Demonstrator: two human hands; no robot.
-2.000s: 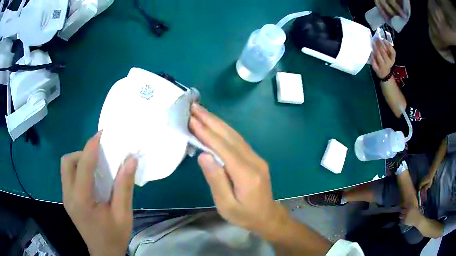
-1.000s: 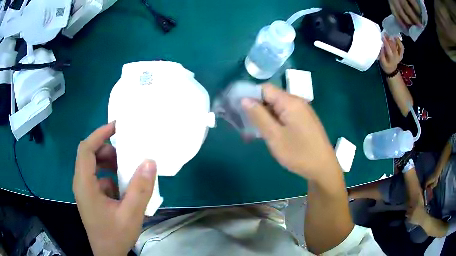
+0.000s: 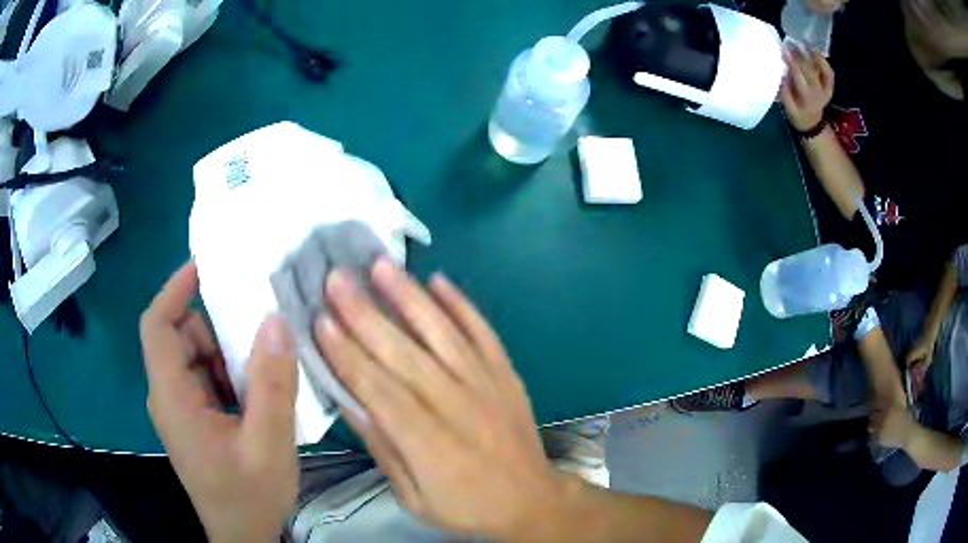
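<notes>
A white security camera [image 3: 260, 202] with a small grey QR mark near its top left is held over the green mat, its smooth back facing up. My left hand [image 3: 228, 392] grips its lower part, with the thumb on top and the fingers at the left side. My right hand [image 3: 425, 371] lies with spread fingers on a grey cleaning cloth [image 3: 338, 249], pressing it flat on the white housing. The camera's underside is hidden.
A wash bottle [image 3: 539, 101] and white blocks [image 3: 610, 170] stand on the green mat [image 3: 478, 308] to the right. Another camera [image 3: 738, 69] is held by a person's hand at the far right, near a second bottle [image 3: 815, 281]. Several cameras [image 3: 64, 64] lie at the left.
My right hand has moved left from beside the camera, bringing the cloth onto its housing. The camera has tilted in my left hand.
</notes>
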